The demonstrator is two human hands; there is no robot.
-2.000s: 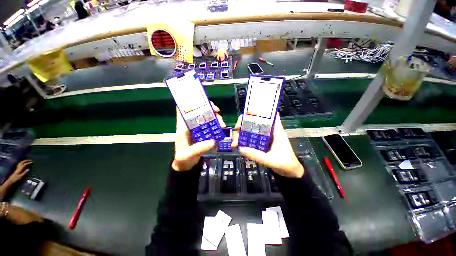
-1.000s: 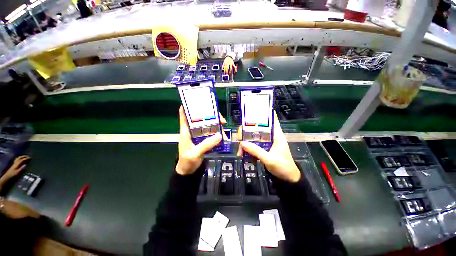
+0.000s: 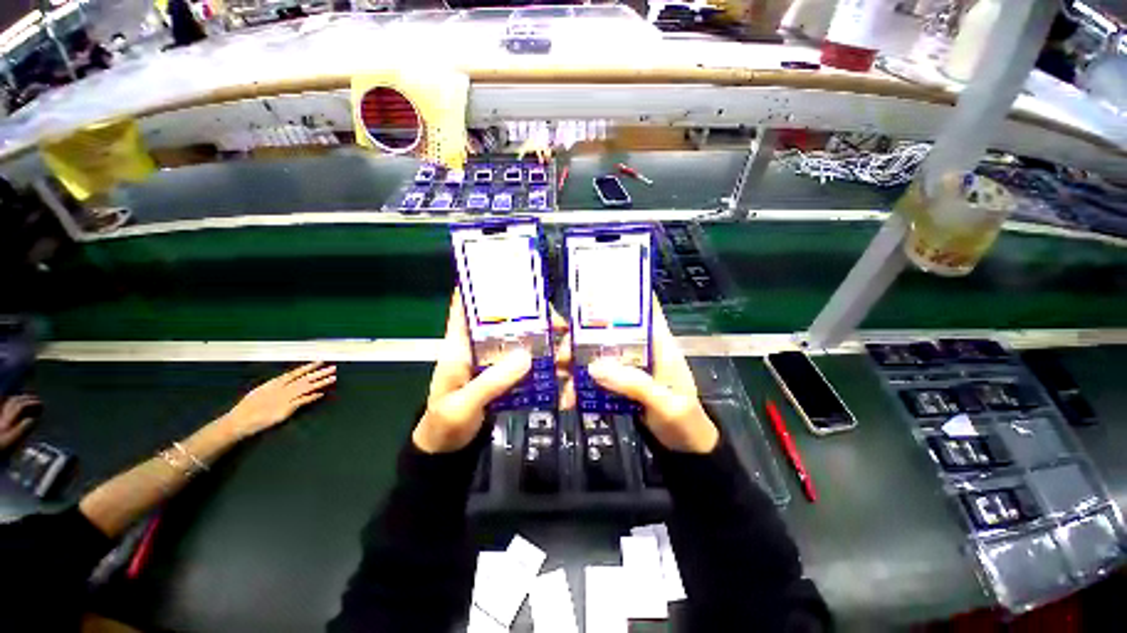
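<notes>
My left hand (image 3: 460,393) holds a blue keypad phone (image 3: 504,287) upright, its screen lit mostly white, my thumb on the keys just below the screen. My right hand (image 3: 667,393) holds a second blue keypad phone (image 3: 609,287) close beside it, also lit white, with my thumb on its upper keys. The two phones are nearly side by side with a narrow gap. Below them, a clear blister tray (image 3: 569,497) holds black phones lying back up, partly hidden by my hands and sleeves.
White slips (image 3: 504,581) lie near me. Right are a smartphone (image 3: 811,391), a red marker (image 3: 791,450) and a neighbouring tray (image 3: 1073,575). A person's arm (image 3: 204,448) reaches over the bench at left. A metal post (image 3: 865,284) with a hanging cup (image 3: 954,225) stands at right.
The two phones have come closer together and stand straighter. My thumbs have moved on the keys. A neighbour's arm now stretches across the left bench, partly covering the left red marker.
</notes>
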